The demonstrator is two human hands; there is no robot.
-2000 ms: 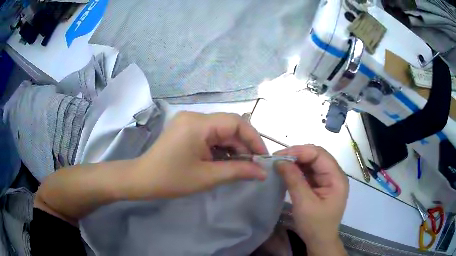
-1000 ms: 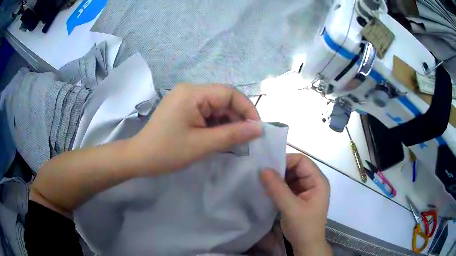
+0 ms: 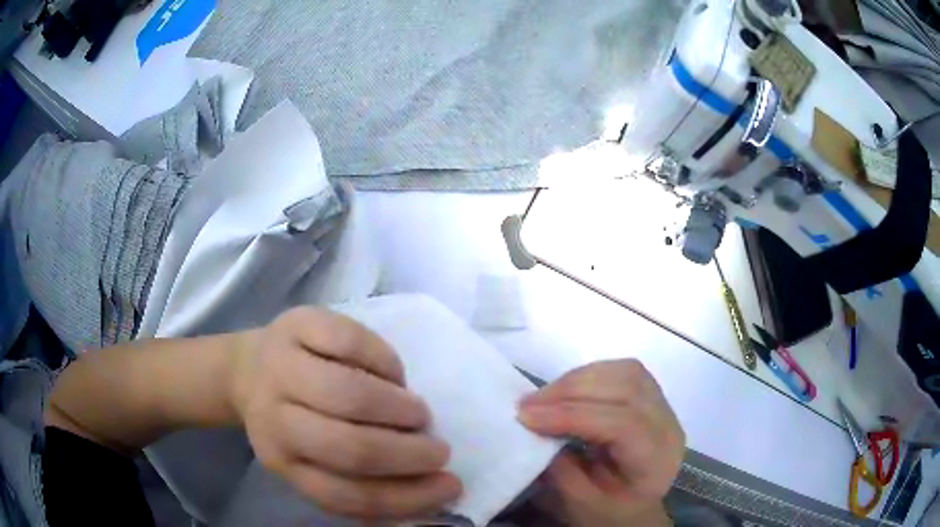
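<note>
A pale fabric piece (image 3: 469, 396) is held low in front of me, its smooth side up. My left hand (image 3: 356, 422) lies over its left side with the fingers curled onto it. My right hand (image 3: 608, 427) pinches its right edge between thumb and fingers. A thin dark edge shows beside the right fingertips. More pale fabric (image 3: 242, 221) runs from under my left hand up to the bundle of grey cut pieces (image 3: 129, 232) at the left.
A large grey fabric panel (image 3: 412, 88) covers the back of the table. The sewing machine head (image 3: 722, 103) stands right with its lamp lit. Thread snips (image 3: 789, 365), scissors (image 3: 866, 458), a thin gold tool (image 3: 737, 319) and a dark flat rectangle (image 3: 789, 283) lie at the right.
Both hands have come down towards me with the pale fabric. My left hand has turned from pinching the corner to lying over the piece. The machine bed's front edge and slot are uncovered.
</note>
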